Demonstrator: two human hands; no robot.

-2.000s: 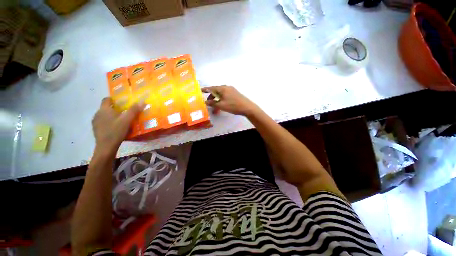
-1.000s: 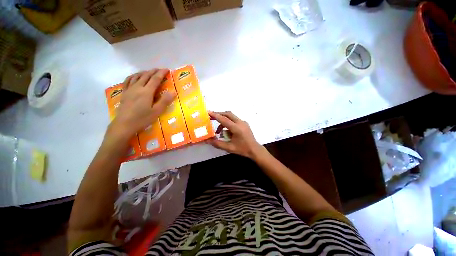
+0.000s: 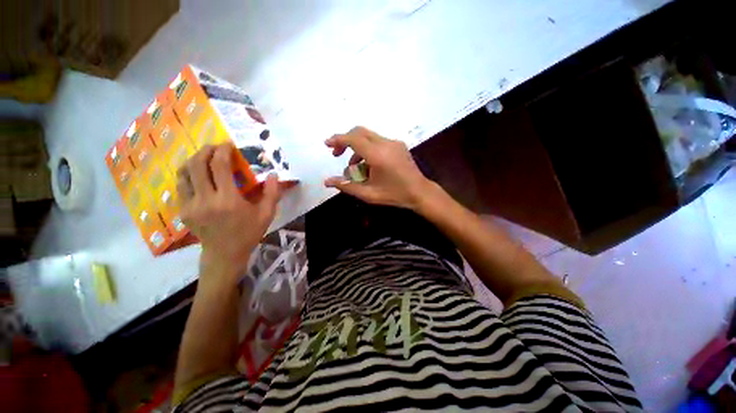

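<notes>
Several orange-yellow retail boxes (image 3: 165,129) stand side by side in a tight row on the white table. The white panel with printed pictures on the end box faces right. My left hand (image 3: 222,206) lies on the near right part of the row, fingers on the orange side and thumb near the panel's lower corner. My right hand (image 3: 375,171) is off the boxes to the right, thumb and forefinger apart. A small pale yellowish object (image 3: 357,171) is held inside its palm or other fingers; what it is cannot be told.
A tape roll (image 3: 63,182) is at far left on the table (image 3: 363,73), with a yellow block (image 3: 103,282) nearer me. A brown carton (image 3: 113,32) is at back left. Below the table's edge are white strapping scraps (image 3: 278,278) and an open carton with plastic waste (image 3: 686,121).
The view has turned, and the box row now shows its printed end panel. My left hand has moved from the row's top to its near right end. My right hand has come away from the boxes.
</notes>
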